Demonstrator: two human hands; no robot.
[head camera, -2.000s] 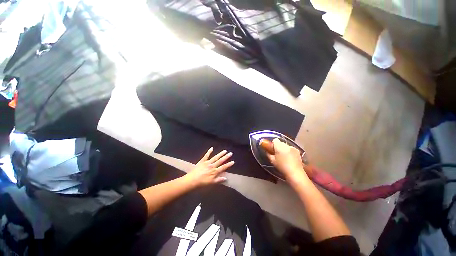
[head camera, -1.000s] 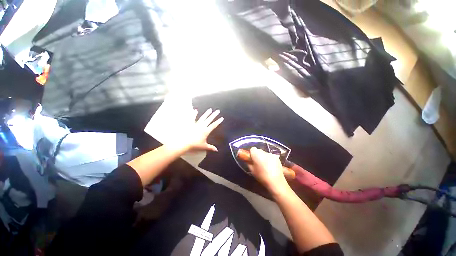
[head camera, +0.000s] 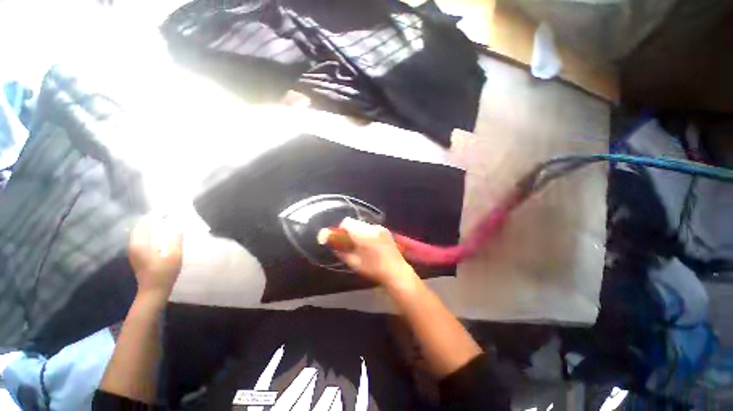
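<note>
A flat black sleeve panel (head camera: 402, 189) lies on the pale ironing cover (head camera: 538, 233) nearest me. My right hand (head camera: 370, 249) is closed on the orange-brown handle of the steam iron (head camera: 309, 218), which rests on the left half of the panel. The iron is slightly blurred. The red-pink steam hose (head camera: 438, 255) runs right from it. My left hand (head camera: 157, 247) is at the table's left side, off the panel, partly washed out by glare. Its fingers are hard to make out, and I cannot tell whether it touches anything.
A rumpled black pile (head camera: 362, 64) lies at the far side. A grey-looking, striped stack of cloth (head camera: 68, 193) is at the left. Brown board (head camera: 583, 68) edges the table at the upper right, with a small white piece (head camera: 546, 53) by it. Blue-grey lines (head camera: 643, 160) cross right.
The iron and my right hand have moved left along the panel, and the hose now bends upward at the right. My left hand has moved off to the left. The camera view has shifted and turned.
</note>
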